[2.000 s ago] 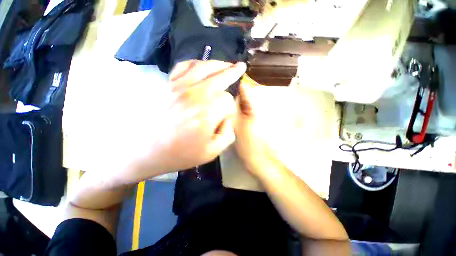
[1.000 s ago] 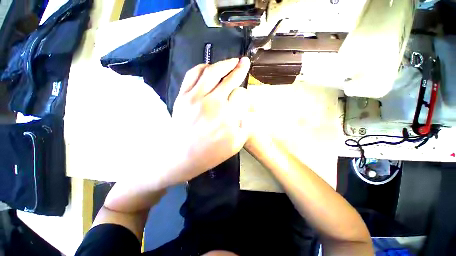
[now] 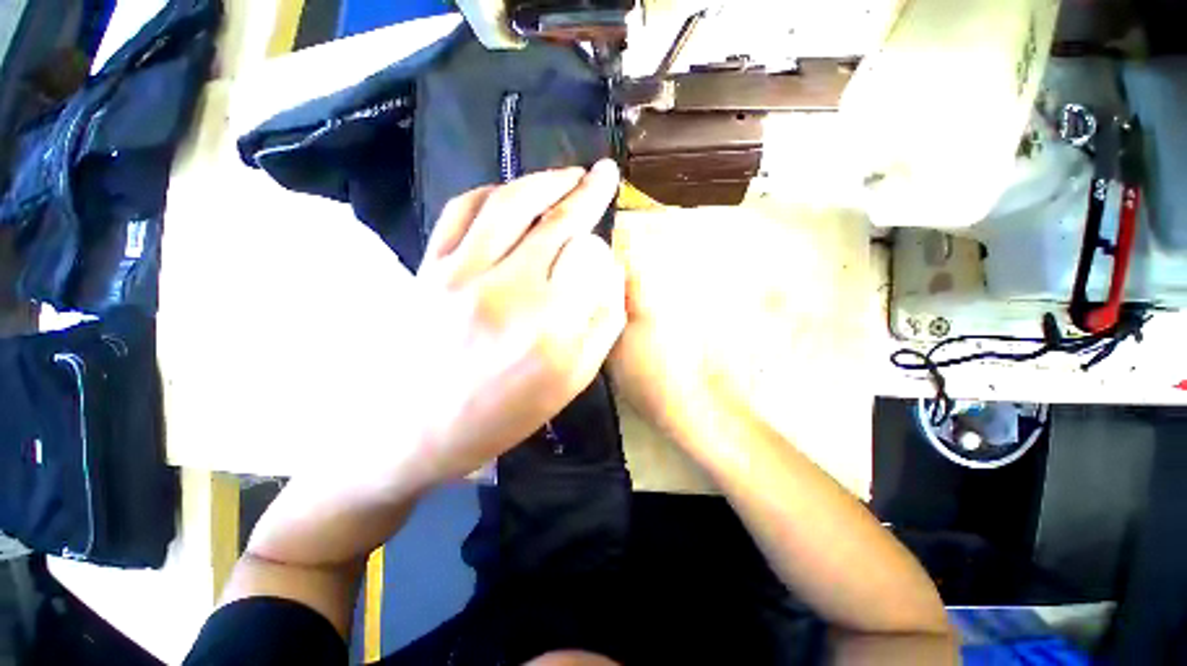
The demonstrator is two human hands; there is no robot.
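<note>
A dark cloth bag body (image 3: 562, 111) lies under the presser foot area (image 3: 614, 94) at top centre and runs down past the tabletop's front edge. A silvery zipper (image 3: 510, 134) shows above my fingers. A dark flap (image 3: 341, 141) spreads to the left. My left hand (image 3: 527, 293) lies on the cloth, index fingertip at its right edge just below the presser foot. My right hand (image 3: 638, 319) is at the same edge, lower down, partly behind my left hand; its fingertips are hidden, so its hold cannot be made out.
The cream machine head (image 3: 957, 117) stands upper right, with metal bars (image 3: 696, 156) beside the needle area. Red and black snips (image 3: 1106, 260) and tangled black cord (image 3: 1002, 349) lie at right. Dark bags (image 3: 130, 442) are piled at far left. A pale ring (image 3: 983, 432) shows lower right.
More of the zipper shows above my left hand than before. The flap at left has spread out lower and wider. Both hands stay at the cloth's right edge, my left hand lying flatter than at first.
</note>
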